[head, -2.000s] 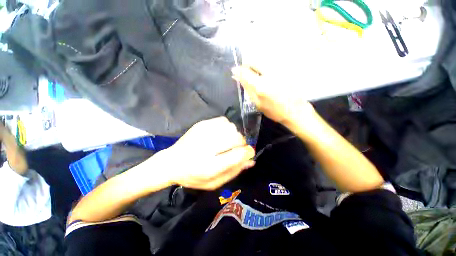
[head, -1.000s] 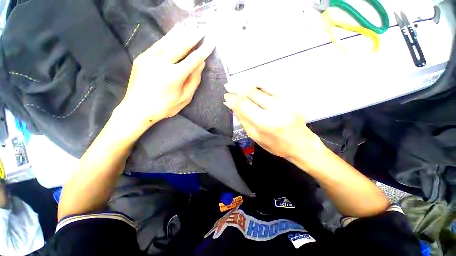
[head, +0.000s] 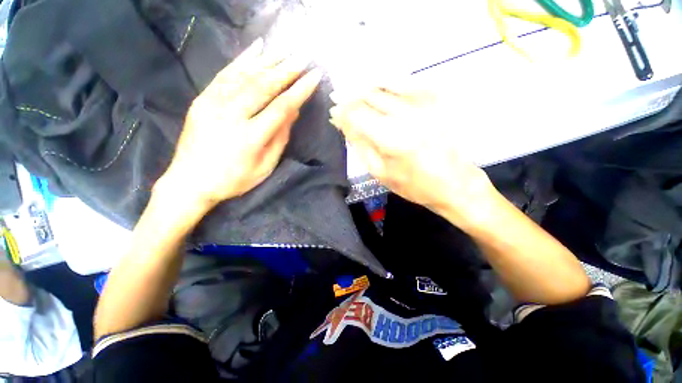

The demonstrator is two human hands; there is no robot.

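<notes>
A dark grey garment (head: pixel 90 82) with pale dashed topstitching is heaped on the left of the white table. My left hand (head: pixel 232 127) lies flat on it, fingers spread, pressing the cloth toward the glare at the top centre. My right hand (head: pixel 400 142) is at the cloth's right edge, its fingertips bunched near that edge; glare hides whether they pinch it. A pointed corner of the cloth hangs over the table's front edge between my forearms. The needle area is washed out by glare.
Scissors with green and yellow handles (head: pixel 561 24) and black thread snips (head: pixel 633 43) lie at the upper right. Ruler tape (head: pixel 363 188) runs along the front edge. Dark garments (head: pixel 636 202) are piled at the right. Another person's white sleeve (head: pixel 37 329) shows at lower left.
My left hand has moved from the front edge up onto the garment and flattened. The cloth now lies spread under it, its corner hanging down. The view has shifted, moving the scissors and snips toward the top.
</notes>
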